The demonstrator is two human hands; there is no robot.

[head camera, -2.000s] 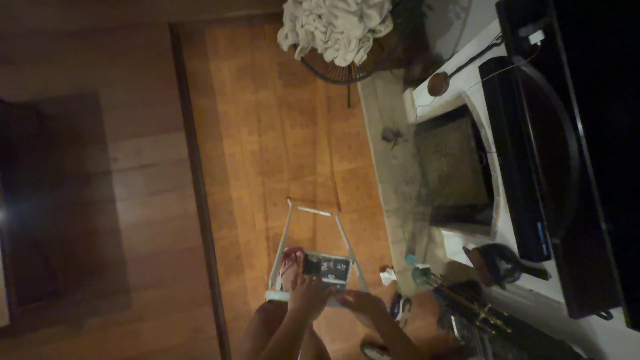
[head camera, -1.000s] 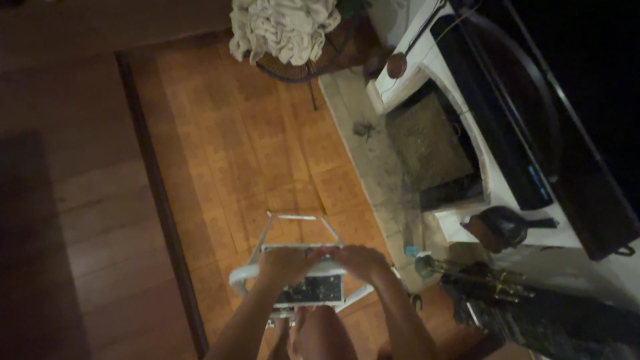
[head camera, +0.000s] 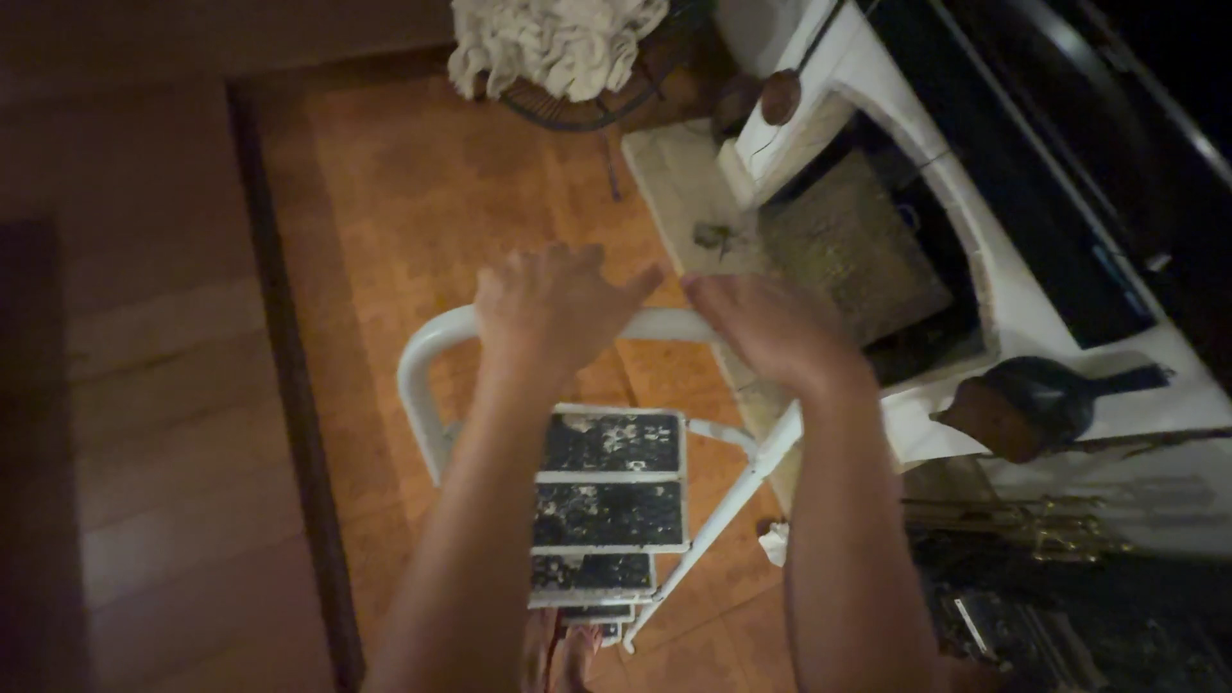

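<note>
A white metal stepladder [head camera: 736,500] with worn black treads [head camera: 616,443] stands on the tiled floor below me. Its curved top rail [head camera: 664,324] runs under both hands. My left hand [head camera: 553,294] lies over the rail with its fingers spread and thumb out. To the right, my right hand [head camera: 770,322] rests at the rail with its fingers together and bent over; whether they close round it cannot be told. Bare feet [head camera: 577,654] show near the lower treads.
At the right are a fireplace [head camera: 857,250] with a pale stone hearth [head camera: 674,183], bellows [head camera: 1030,404] and brass-coloured fire tools [head camera: 1059,529]. Cream cloth [head camera: 563,43] lies on a round-framed seat at the top. A dark floor edge [head camera: 279,318] runs down the left.
Both hands were low by the treads two seconds ago; they are now at the top rail. The rail looks larger and nearer, and the left fingers have spread.
</note>
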